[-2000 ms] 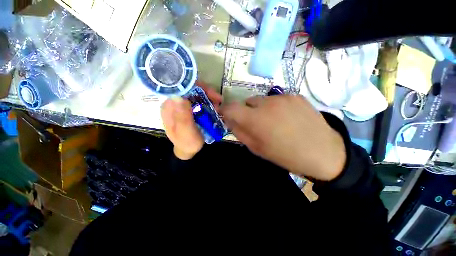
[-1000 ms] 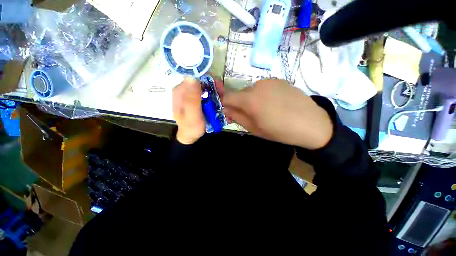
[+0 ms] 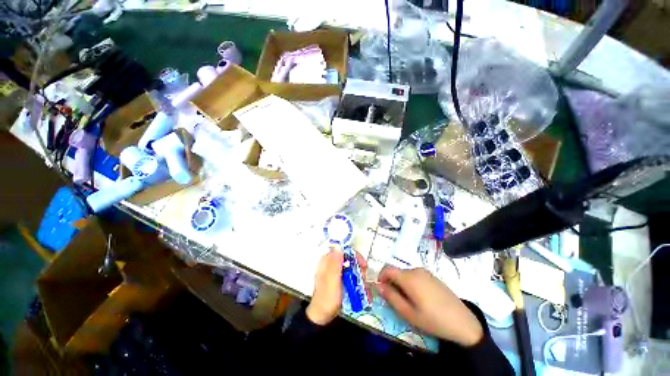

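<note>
A pale blue handheld fan with a round spoked head [image 3: 338, 230] is held upright over the front edge of the bench. Its handle is open and shows a bright blue battery cell [image 3: 354, 288]. My left hand [image 3: 326, 288] grips the handle from the left side, below the ring head. My right hand [image 3: 422, 299] is at the right side of the open handle, thumb and fingertips pinched together; whether they hold something small cannot be told. A pale blue handle shell [image 3: 408, 239] lies on the bench behind.
A black electric screwdriver [image 3: 507, 226] hangs at right. A yellow-handled tool [image 3: 512, 279] and a purple fan [image 3: 611, 330] lie at right. A white machine [image 3: 370, 120], an open carton [image 3: 305, 92] and several fan parts [image 3: 173, 156] stand behind and left.
The camera view has lifted and shows much more of the bench. My left hand still holds the fan. My right fingers have moved slightly off the handle's side.
</note>
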